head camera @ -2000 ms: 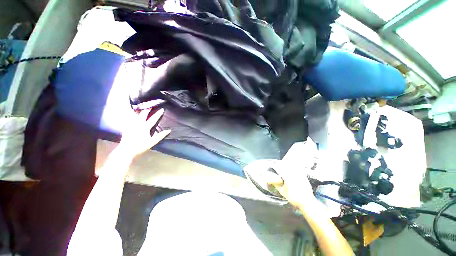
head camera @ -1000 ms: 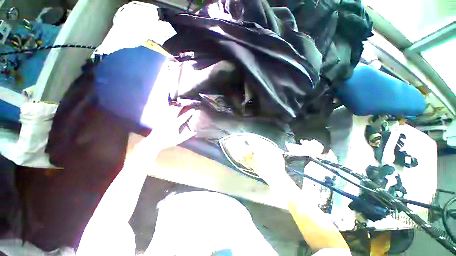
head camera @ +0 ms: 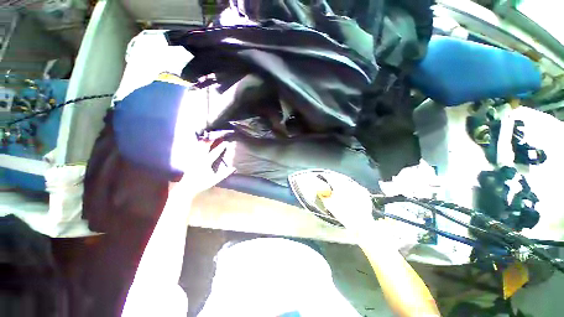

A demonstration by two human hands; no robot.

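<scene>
A black garment piece lies over the long blue padded board nearest me. My left hand rests on the garment's left end, fingers spread and bent; glare hides whether the fingertips pinch the cloth. My right hand is closed around the handle of a silvery steam iron. The iron's pointed plate faces left at the board's near edge, beside the garment's lower edge. A large heap of crumpled black cloth lies behind the garment piece.
A second blue padded board stands at the back right. Black small pieces lie on the white tabletop at right. Black and blue cables run right from the iron. Dark cloth hangs at the left. Compartments with blue-based metal fittings are at far left.
Over two seconds the iron and my right hand have moved left along the board's near edge, closer to my left hand. The view has also shifted. My left hand stays at the garment's left end.
</scene>
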